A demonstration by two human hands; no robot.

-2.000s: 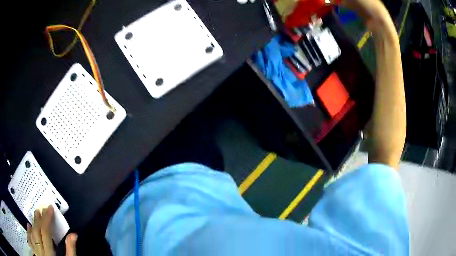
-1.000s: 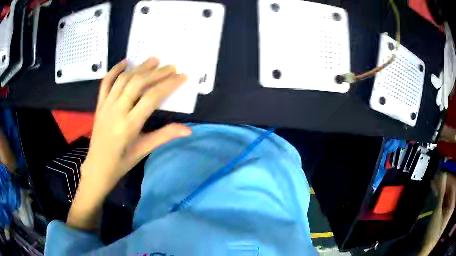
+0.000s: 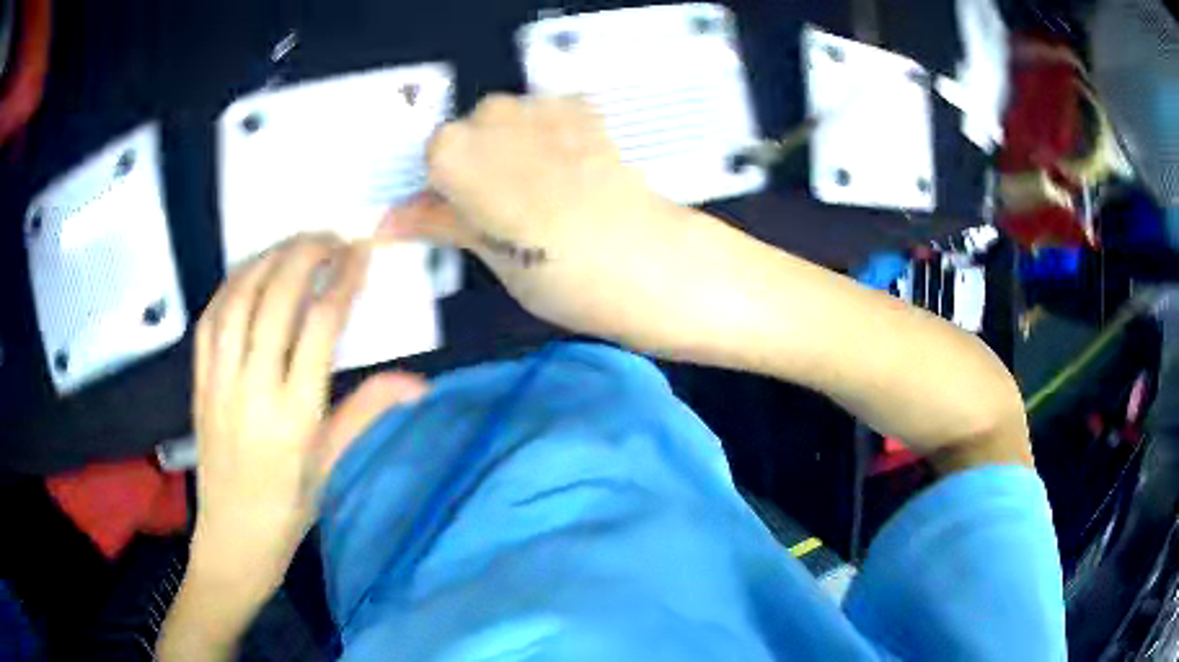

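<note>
A white unit point(image 3: 310, 162) with dark round feet lies on the black bench, left of centre. A plain white paper sheet point(image 3: 394, 317) overlaps its near edge. My left hand point(image 3: 278, 343) holds the sheet, fingers over its left part and thumb stretched out at its near edge. My right hand point(image 3: 524, 168) is curled above the unit's right side, its thumb and fingertips close to my left fingertips at the sheet's far edge. The picture is blurred, and whether my right fingers pinch anything is hidden.
White units stand on the mat: one at the far left point(image 3: 106, 259), one behind my right hand point(image 3: 666, 104) with a thin lead at its corner, one on the right point(image 3: 873, 129). A red item point(image 3: 1041, 136) is at the right end. A red-orange pad point(image 3: 116, 502) lies below the left edge.
My right hand has come in from the right, over the bench beside my left hand. My left hand stays on the sheet. The view has shifted, and the units appear moved.
</note>
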